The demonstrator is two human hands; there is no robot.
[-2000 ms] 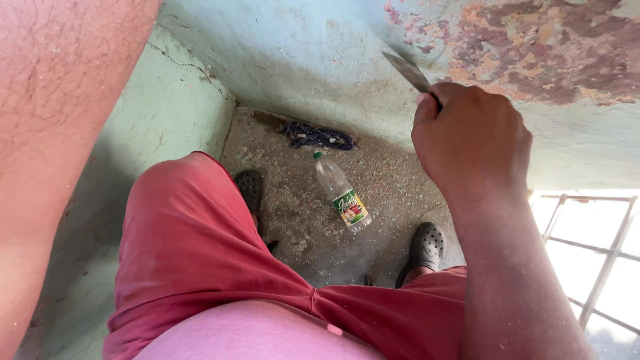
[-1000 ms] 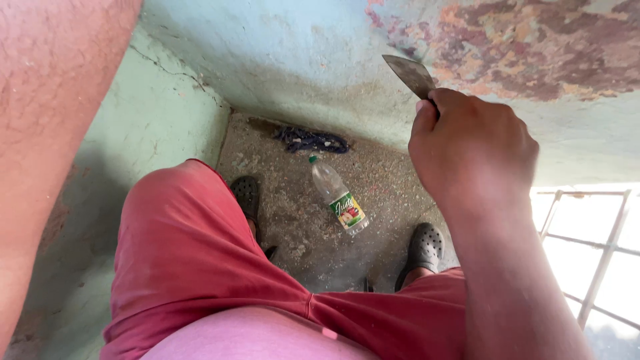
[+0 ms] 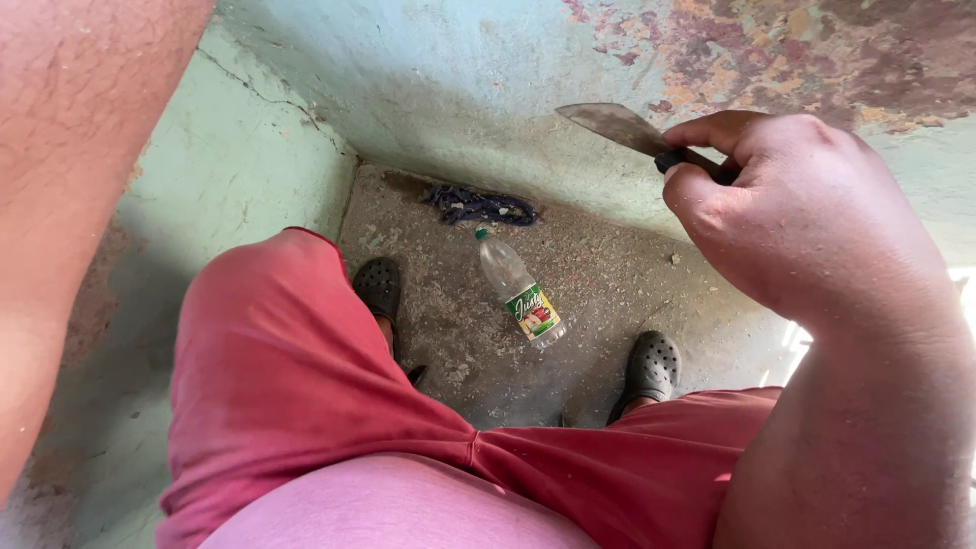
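My right hand (image 3: 785,191), at the upper right, is closed around the black handle of a knife or scraper (image 3: 616,126) with a broad, stained metal blade. The blade points left, in front of the painted wall (image 3: 457,69); whether it touches the wall I cannot tell. Right of the blade, the wall has a large patch of peeled paint (image 3: 762,61) showing red, orange and brown layers. Of my left side only the arm shows, along the left edge; my left hand is out of view.
On the gritty floor (image 3: 450,335), strewn with paint flakes, lie a clear plastic bottle (image 3: 505,271) with a green cap and a dark bundled cloth (image 3: 480,206). Beside them are my feet in dark clogs (image 3: 654,362). A cracked green wall (image 3: 244,152) stands at left.
The hold on the tool looks different: the forefinger now extends along the base of the blade, and the blade lies flatter than before. The bottle and cloth have stayed in place.
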